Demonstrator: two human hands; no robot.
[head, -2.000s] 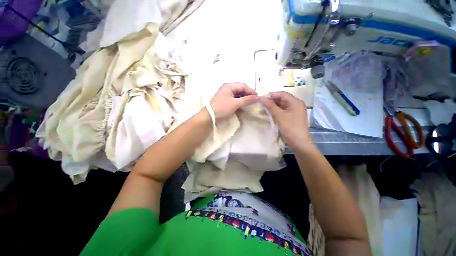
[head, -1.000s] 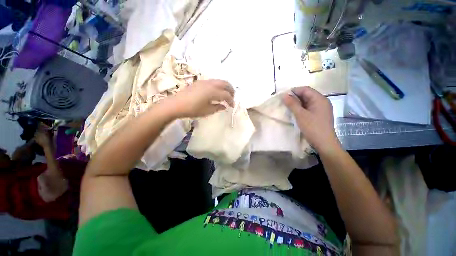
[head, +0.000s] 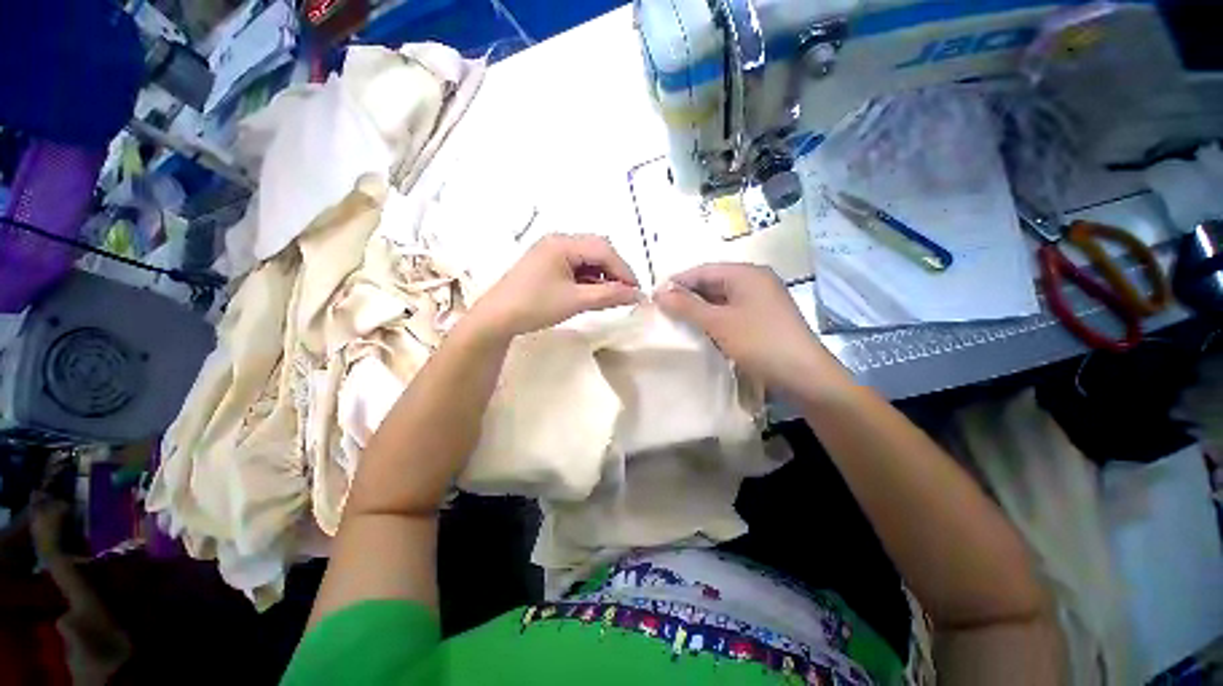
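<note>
Cream garment panels [head: 563,402] hang from both hands over the table's front edge and down to the lap. My left hand [head: 570,284] pinches the cloth's top edge between thumb and fingers. My right hand [head: 738,315] pinches the same edge just beside it, the fingertips of both hands nearly touching. The sewing machine [head: 858,60] is behind the hands. Its presser foot area [head: 744,201] is lit, behind and slightly right of the fingertips, and the held cloth is in front of it.
A big cream work pile [head: 309,349] lies at left. At right are a paper sheet [head: 925,288] with a blue-green tool [head: 892,231], red and orange scissors [head: 1107,282] and an edge ruler [head: 939,346]. A grey fan-like housing [head: 107,355] and part of a person [head: 67,603] are at far left.
My left hand was apart from my right, with a thin strand at its fingers. It has come back beside my right hand at the cloth edge. The camera view has shifted and tilted.
</note>
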